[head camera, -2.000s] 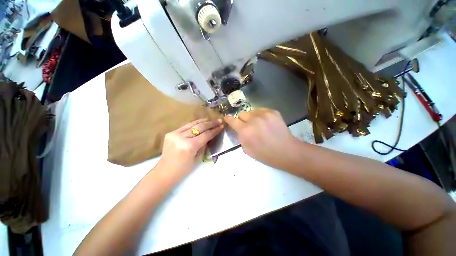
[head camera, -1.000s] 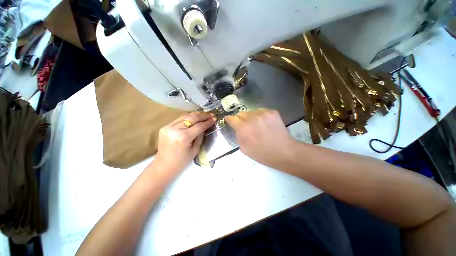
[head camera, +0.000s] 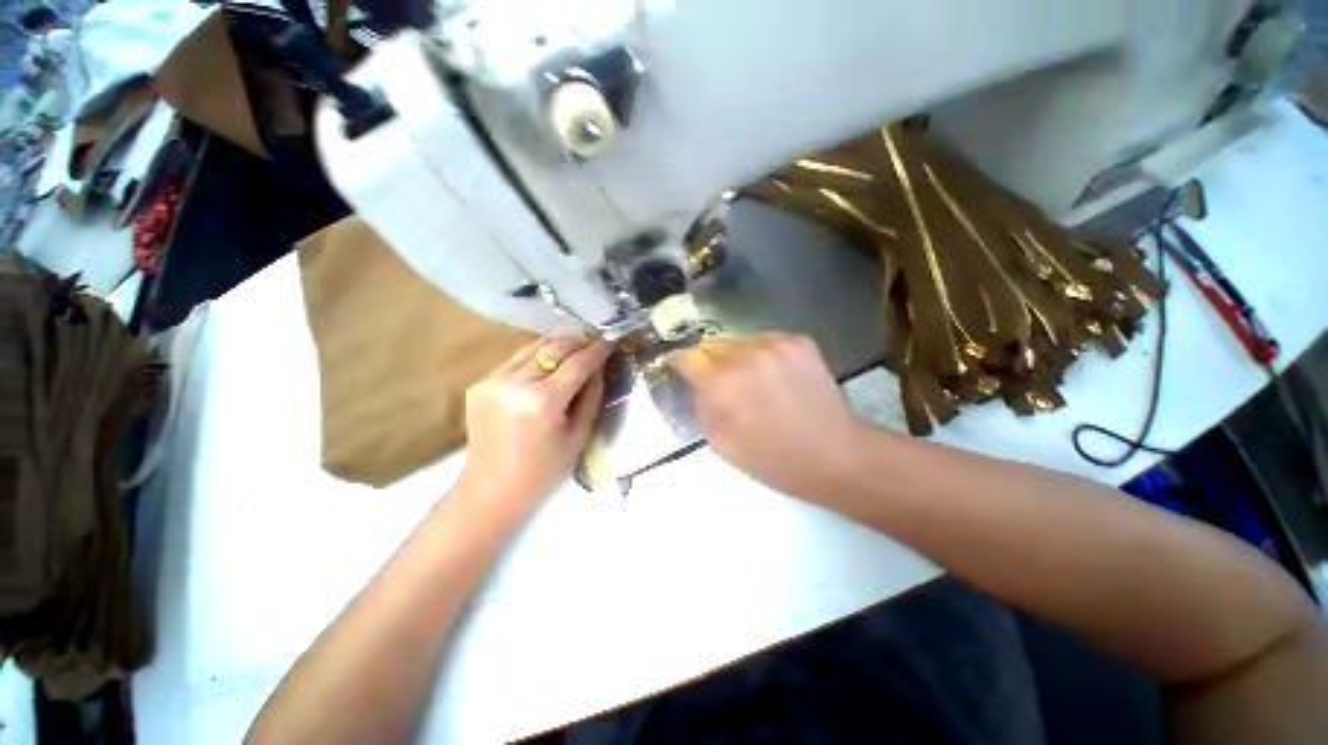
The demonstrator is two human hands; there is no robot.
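Note:
A tan-brown bag panel [head camera: 401,357] lies flat on the white table, its right part under the machine head and my left hand. My left hand [head camera: 532,408], with a gold ring, presses the panel's edge just left of the presser foot [head camera: 629,328]. My right hand [head camera: 765,408] is just right of the presser foot, its fingertips low over the metal machine bed [head camera: 648,422]. A small gold and brown bit, perhaps zipper end, shows between the hands. Whether my right fingers pinch it is blurred.
The white sewing machine [head camera: 452,189] arches over the work. A zipper bundle [head camera: 990,291] lies right of the needle, with a red and black tool [head camera: 1231,303] and black cord [head camera: 1161,364] beyond. A stack of panels [head camera: 66,480] is at far left. Scraps [head camera: 124,102] lie upper left.
My left hand has shifted slightly away from the needle and a small gap has opened between the hands. The view has shifted a little. The panel stays under the left hand.

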